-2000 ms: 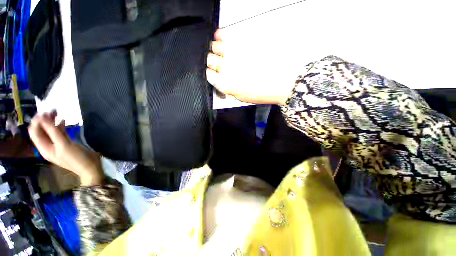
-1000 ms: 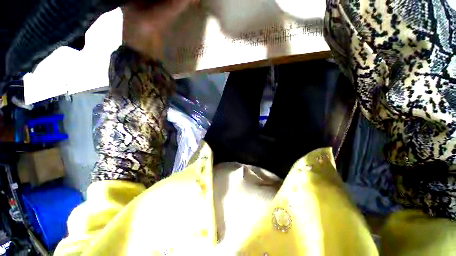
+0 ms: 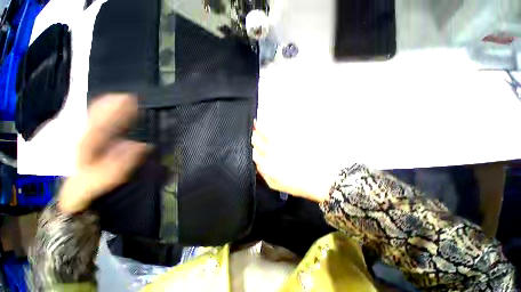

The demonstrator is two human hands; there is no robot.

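A large black mesh panel (image 3: 217,142) lies in front of me, its upper edge by the machine's needle area and its lower end over the table's front edge. A camouflage strip (image 3: 169,211) runs lengthwise along it, and a black cross strap (image 3: 211,94) crosses it. My left hand (image 3: 108,148) is blurred over the panel's left part, fingers apart; whether it touches is unclear. My right hand (image 3: 280,168) is at the panel's right edge, its fingertips against or under that edge. The white round knob (image 3: 257,24) is just beyond the panel's upper right corner.
Stacked black panels (image 3: 45,80) lie at the far left of the white table (image 3: 388,114). A black rectangle (image 3: 364,28) lies on the machine bed at the top. A clear plastic bag (image 3: 128,268) is at my lap. Blue bins (image 3: 16,63) stand at the left.
One second ago the panel was mostly out of view and dark material was at the upper left. Now the panel lies in front, my right hand is at its edge, and my left hand has moved left.
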